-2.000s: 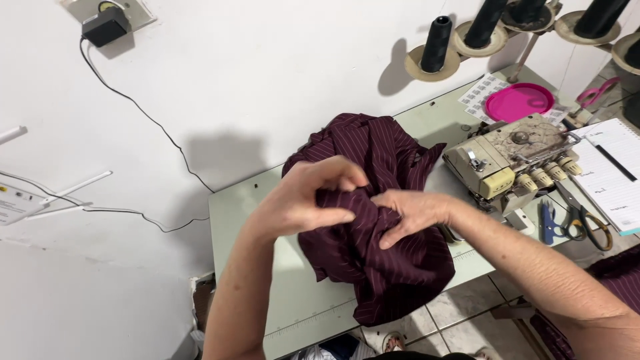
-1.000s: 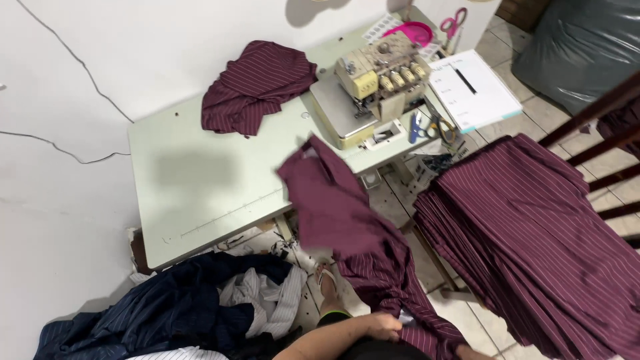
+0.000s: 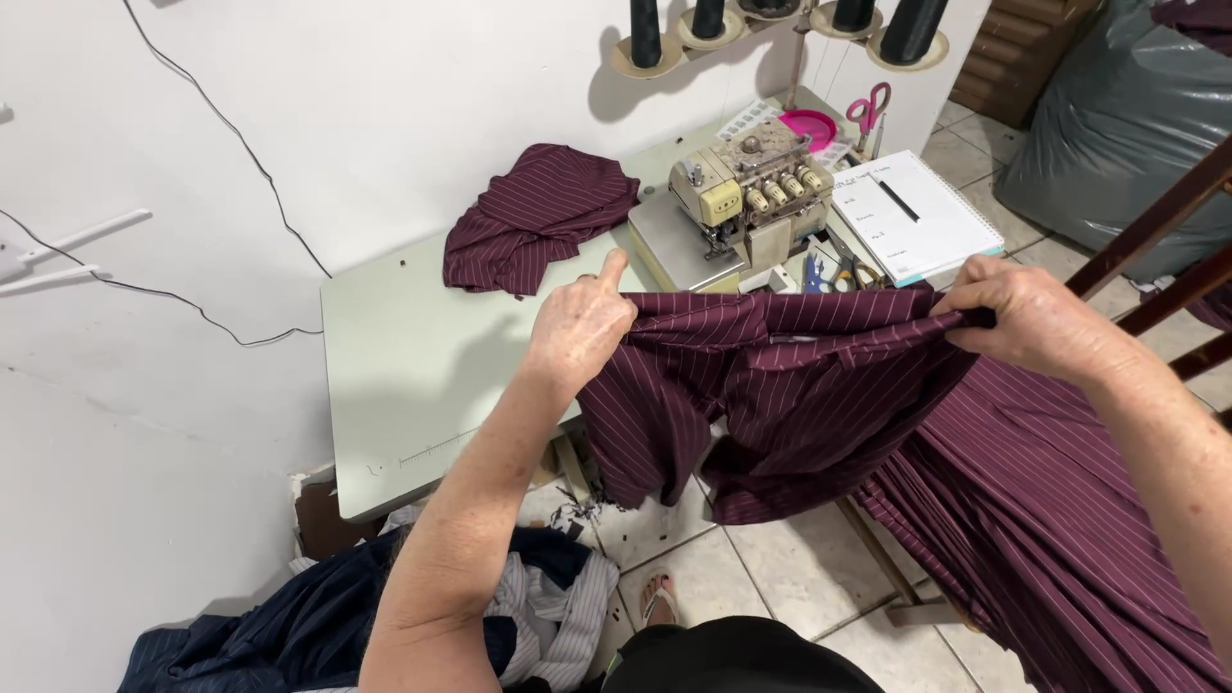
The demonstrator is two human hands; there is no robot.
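Note:
A maroon pinstriped garment (image 3: 818, 385), which looks like trousers, hangs stretched between my two hands by its top edge. My left hand (image 3: 585, 322) grips the left end of that edge, its index finger pointing up. At the other end, my right hand (image 3: 1020, 313) pinches the cloth between thumb and fingers. The garment hangs in front of the table's near edge, just below the overlock sewing machine (image 3: 751, 197). Another maroon pinstriped piece (image 3: 544, 212) lies crumpled on the pale green table (image 3: 404, 356), left of the machine.
Right of the machine are a spiral notebook (image 3: 919, 217) with a pen, black-handled scissors (image 3: 852, 269) and pink scissors (image 3: 868, 114). Stacked maroon fabric (image 3: 1068, 500) lies at the right by a wooden chair (image 3: 1155, 231). Dark clothes (image 3: 279, 616) are heaped at lower left. Thread cones (image 3: 645, 34) stand above.
The crumpled piece under my hands two seconds ago lies on the table. The other garment, low near my body one second ago, is raised and spread between both hands.

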